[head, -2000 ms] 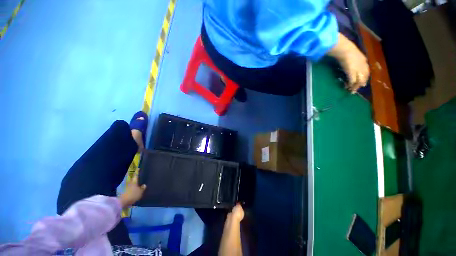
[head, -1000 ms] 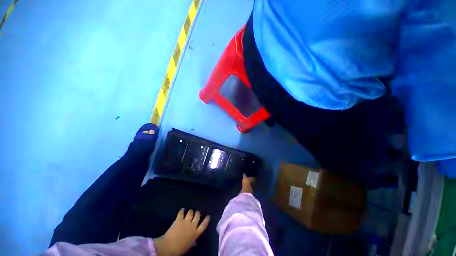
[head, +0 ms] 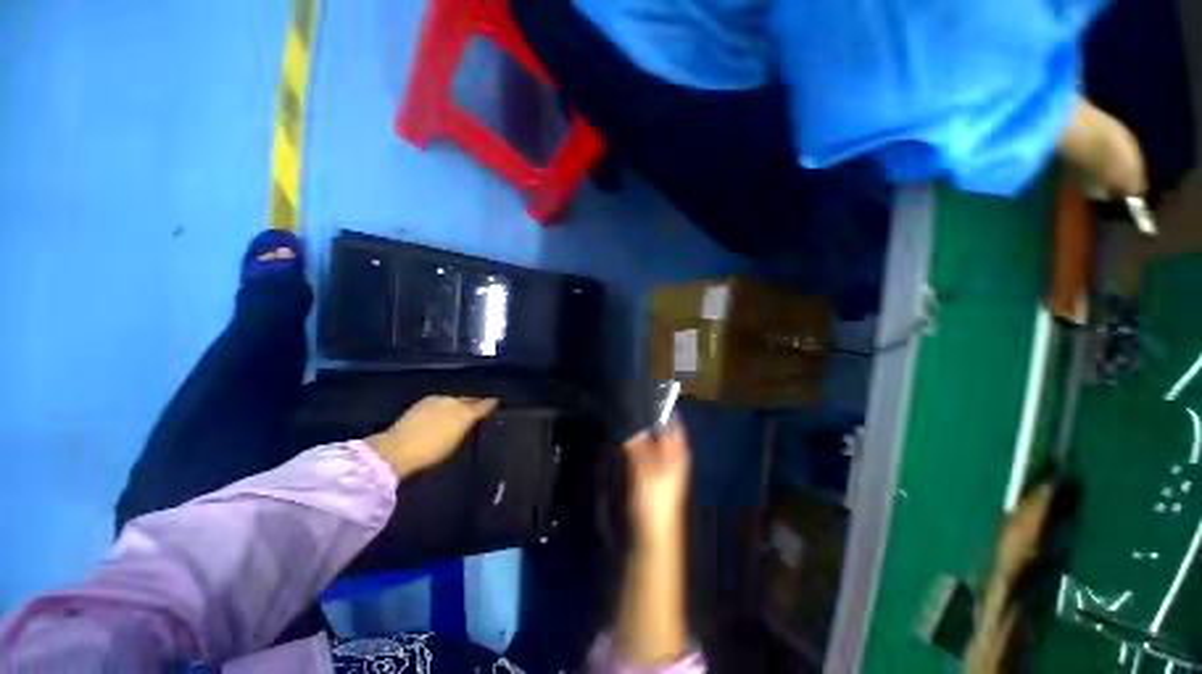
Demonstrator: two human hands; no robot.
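Note:
A black tray (head: 448, 310) lies low in front of me, with glossy dark phones in its pockets; one shows white glare. A second black tray (head: 514, 481) lies nearer, across my lap. My left hand (head: 435, 432) is over its far edge, palm down, with a finger stretched out and nothing seen in it. My right hand (head: 659, 461) is blurred, raised to the right of both trays. It holds a thin dark slab with a bright edge, apparently a smartphone (head: 670, 399), seen nearly edge-on.
A cardboard box (head: 738, 345) stands right of the trays. The green bench (head: 975, 382) runs along the right, with a dark slab near its lower end. A red stool (head: 508, 105) and a person in blue (head: 910, 92) are ahead, the person's hand over the bench.
My right hand has come up and right from the far tray's right end, now with the slab. My left hand has moved forward and left on the near tray. The view has shifted right.

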